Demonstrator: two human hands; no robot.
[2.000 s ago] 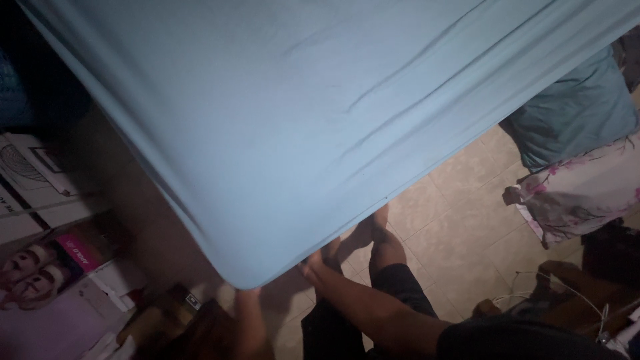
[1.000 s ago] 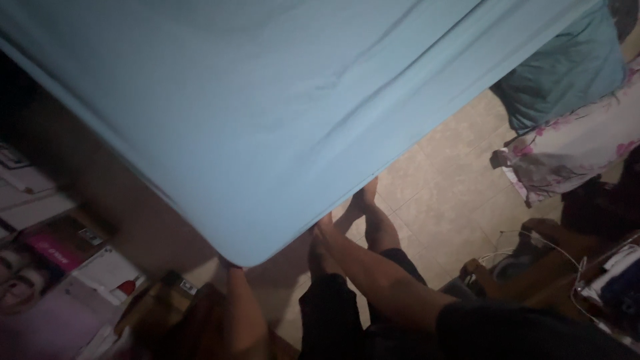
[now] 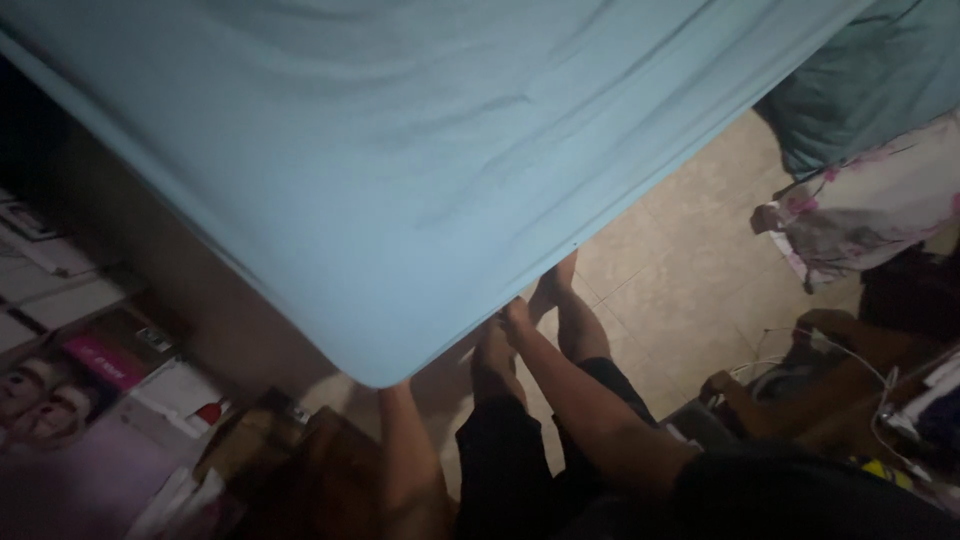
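Observation:
A light blue fitted sheet (image 3: 390,187) covers a mattress that fills the upper middle of the view, with soft wrinkles across its top. My left hand (image 3: 394,390) reaches up to the rounded near corner, its fingers hidden beneath the sheet's edge. Farther right along the same side, my right hand (image 3: 514,311) is at the lower edge of the sheet, fingers partly tucked under and too dark to tell their grip. My bare legs and feet stand on the floor below that edge.
Pale floor tiles (image 3: 660,262) show right of my feet. A teal cloth (image 3: 862,82) and a floral cloth (image 3: 877,195) lie at the right. Lower right are brown wooden furniture (image 3: 810,405) and a white cable (image 3: 862,360). Boxes (image 3: 82,300) are stacked at the left.
Both hands stay at the sheet's edge near the corner. Wrinkles on the sheet's top have shifted, with more curved folds toward the upper left.

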